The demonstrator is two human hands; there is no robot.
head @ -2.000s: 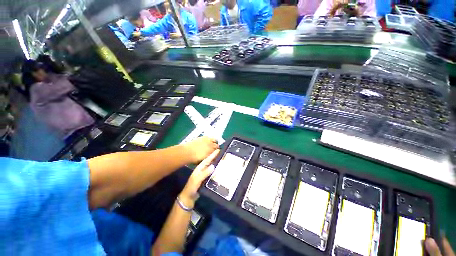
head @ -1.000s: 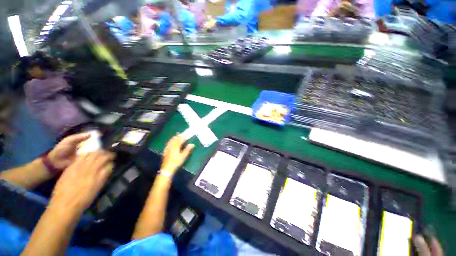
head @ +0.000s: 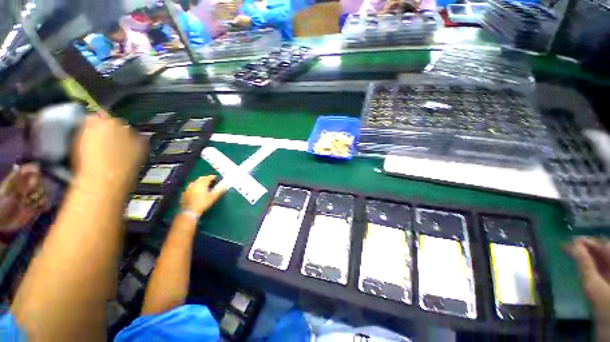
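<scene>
A black phone tray holds several open phone bodies side by side, such as the middle one, each with a pale battery below a dark camera end. My left hand, with a band at the wrist, is over the mat left of the tray, fingers apart, near crossed white strips; I see nothing held. My right hand is blurred and cut off at the right edge, right of the tray; its grip is unclear.
Another person's blurred forearm and hands cross the left side, near a pale blurred object. More phone trays lie left. Behind are a blue bin, blister trays and a white sheet.
The view has swung right, so most things sit further left. The other person's arm has left the strips and is now at the left. My left hand has come away from the tray's left end.
</scene>
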